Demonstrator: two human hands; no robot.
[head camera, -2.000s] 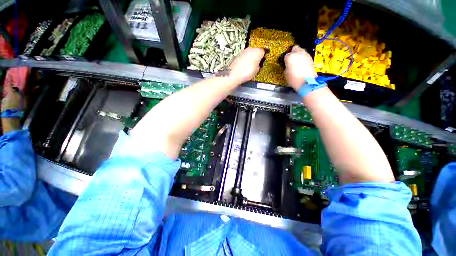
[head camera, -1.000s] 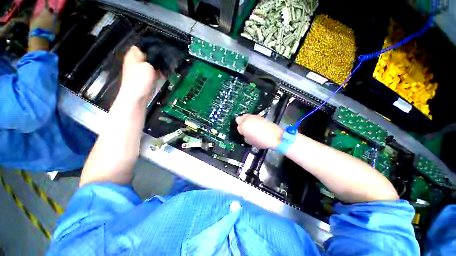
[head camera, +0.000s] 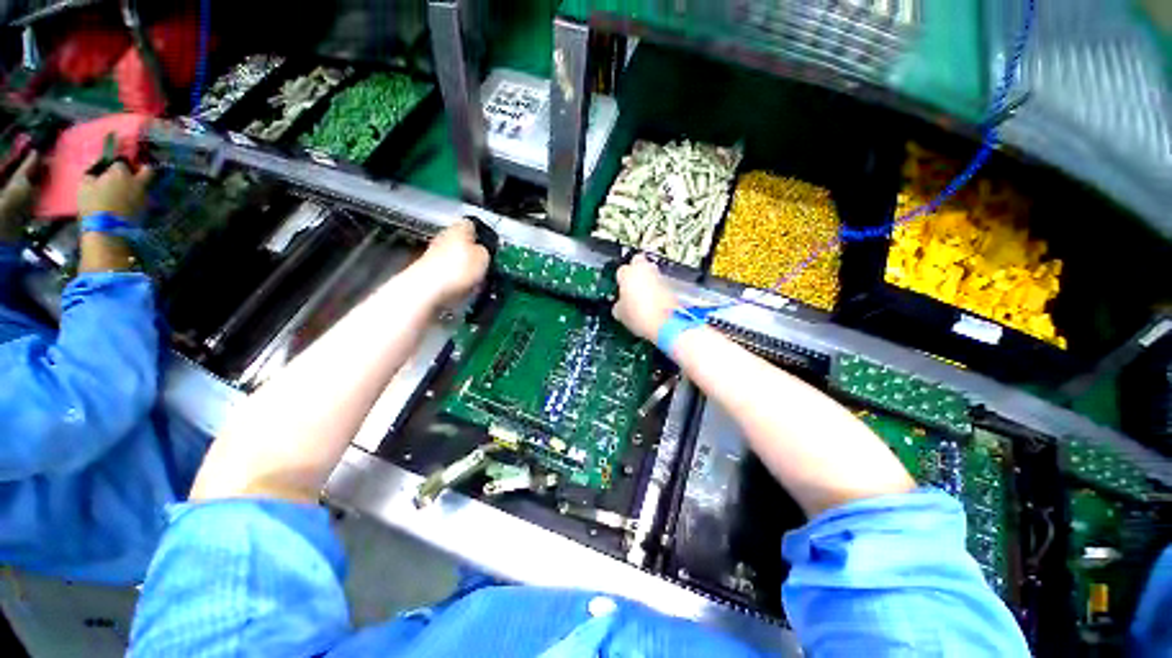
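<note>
A green circuit board (head camera: 546, 379) lies in a black pallet (head camera: 414, 431) in front of me. A narrow green board strip (head camera: 555, 273) lies at the pallet's far edge, by the rail. My left hand (head camera: 456, 264) is at the strip's left end, fingers bent by a dark patch. My right hand (head camera: 643, 298), with a light blue wrist strap (head camera: 679, 325), is at the strip's right end, also by a dark area. The fingertips are partly hidden, so whether either hand grips the pallet or something small cannot be told.
Beyond the far rail (head camera: 514, 229) stand bins of off-white parts (head camera: 671, 199), small yellow parts (head camera: 778, 238) and larger yellow parts (head camera: 977, 251). Green parts (head camera: 366, 113) are at far left. Metal posts (head camera: 567, 122) stand before a white box (head camera: 514, 109). Another worker's hand (head camera: 113, 193) is at left.
Both hands left the small yellow parts' bin and came down to the pallet. Since one second ago, my left hand moved right and away from me; my right hand moved from the board to the far edge.
</note>
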